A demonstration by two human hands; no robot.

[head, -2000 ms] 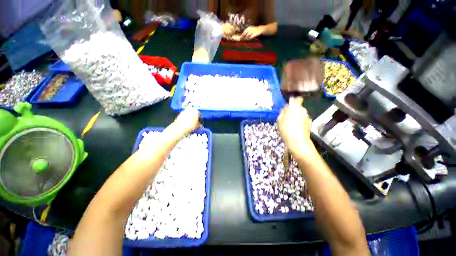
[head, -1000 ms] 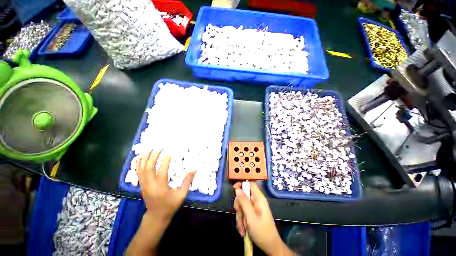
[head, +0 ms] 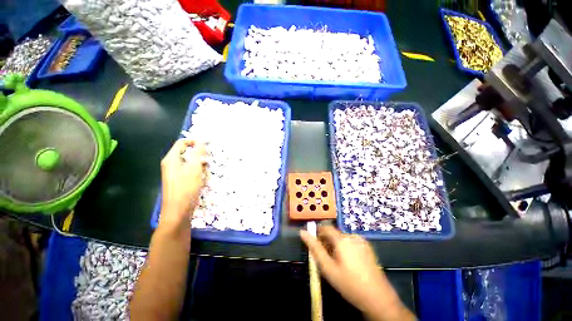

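Note:
The reddish-brown fixture block [head: 311,196] with its grid of holes lies between the two parts trays, and its pale wooden handle [head: 315,285] points toward me. My right hand [head: 342,251] is at the handle's upper end, thumb across it; blur hides whether it grips. My left hand [head: 184,172] is over the left side of the left blue tray [head: 286,141] of white pieces, fingers curled; whether they hold a piece cannot be told. The right blue tray [head: 334,150] holds mixed white and purplish-brown pieces with thin leads.
A large blue bin [head: 313,89] of white parts stands behind the trays. A clear bag of white parts [head: 150,44] and a red bin [head: 210,19] are behind left, a green fan [head: 50,157] left, a metal bench press [head: 489,144] right. Blue crates sit below the bench edge.
My left hand has moved up and left over the left tray, and its spread fingers have curled. My right hand has shifted rightward and turned at the handle. The block stays between the trays.

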